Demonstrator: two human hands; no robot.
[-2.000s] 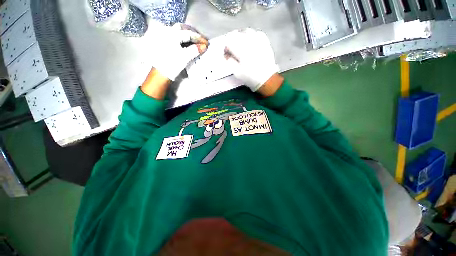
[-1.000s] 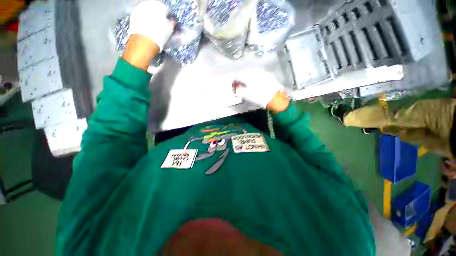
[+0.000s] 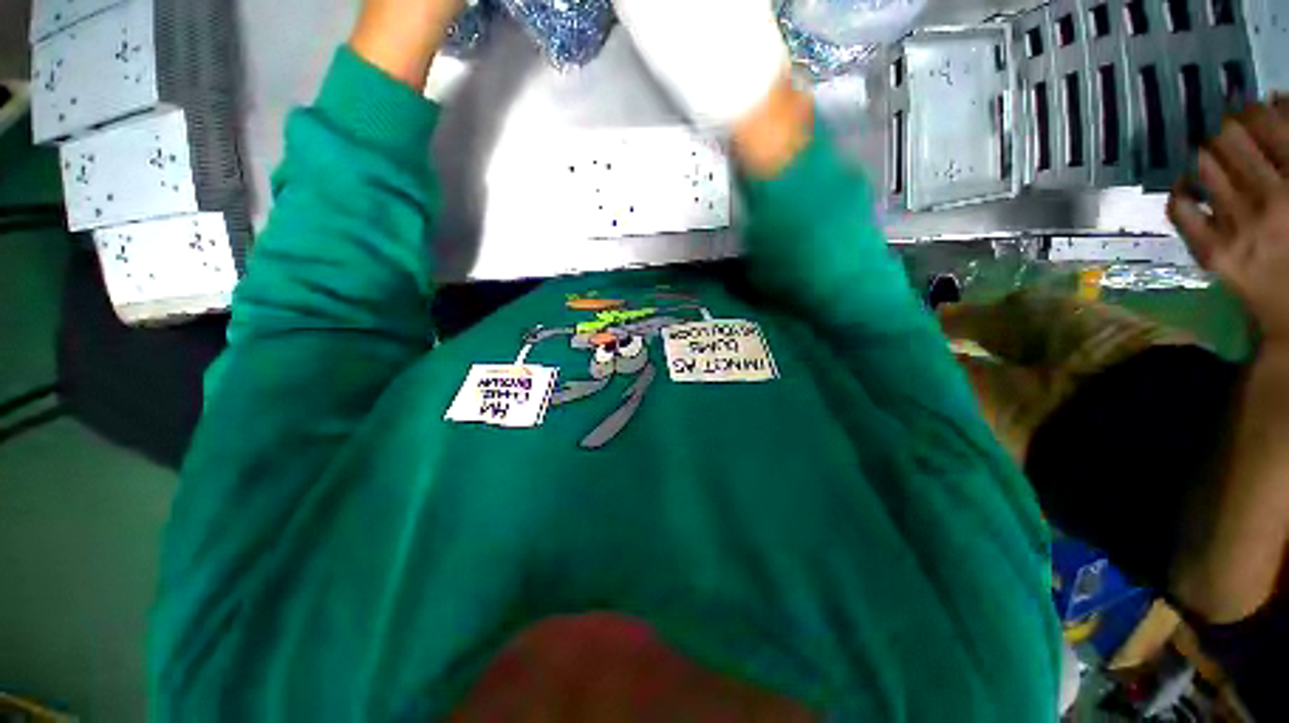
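Observation:
The pale sheet-metal part (image 3: 611,191) with small dark holes lies flat at the table edge in front of me. My left hand is cut off by the top edge; only its bare wrist and green sleeve show. My right hand (image 3: 704,54), in a white glove, is blurred at the top among the bags; its fingers are hidden or cut off. A bag of blue-silver fasteners (image 3: 563,28) is left of it and another bag (image 3: 845,31) is right of it.
At left stands a stepped stack of hole-marked brackets (image 3: 127,170). At right are grey slotted panels (image 3: 1117,85) and a flat grey metal part (image 3: 956,116). Another person's bare hand (image 3: 1241,205) and arm reach in at the right edge. A dark stool (image 3: 134,367) is at lower left.
My right hand has left the plate and moved up to the bags. My left hand went from the plate to the bags, then out past the top edge. Another person has come in at right.

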